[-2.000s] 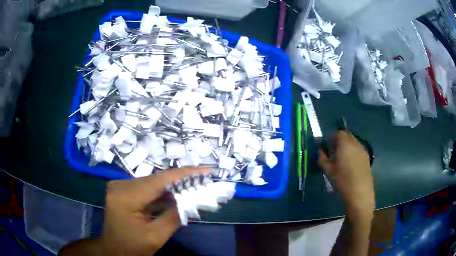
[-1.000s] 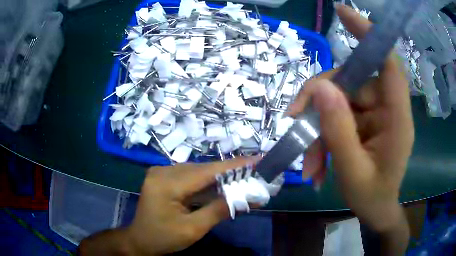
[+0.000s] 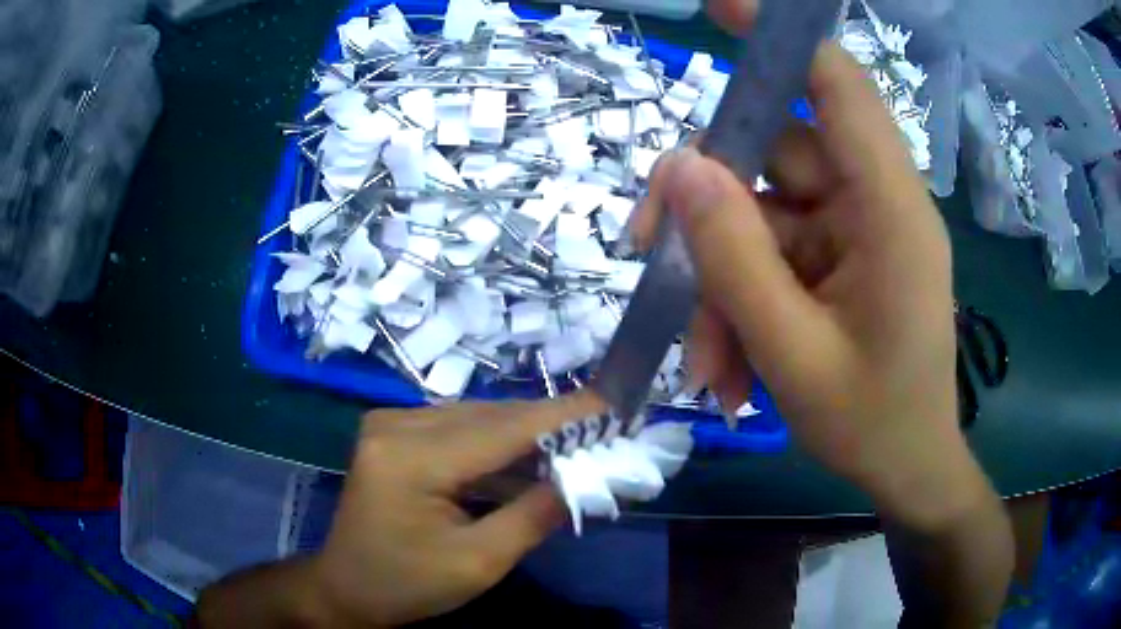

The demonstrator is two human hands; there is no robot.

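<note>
My left hand (image 3: 430, 504) is bare and holds a bunch of tagged metal pins (image 3: 609, 467) at the near edge of the table. The stem ends stand in a row and the white tags fan out to the lower right. My right hand (image 3: 811, 270) grips a steel ruler (image 3: 695, 234), tilted, with its lower end at the bunch beside the stem ends. Whether it touches them I cannot tell. A blue tray (image 3: 262, 301) heaped with tagged pins lies behind my hands, partly hidden by the right hand and ruler.
Clear plastic boxes with tagged pins (image 3: 1014, 172) stand at the right. Cloudy clear cases (image 3: 74, 160) stand at the left edge. Black scissors handles (image 3: 981, 356) lie right of my right wrist. A clear bin (image 3: 203, 510) is below the table edge.
My right hand has picked up the ruler from right of the tray and brought it to the bunch. Since one second ago the ruler has become steeper. The left hand keeps its hold.
</note>
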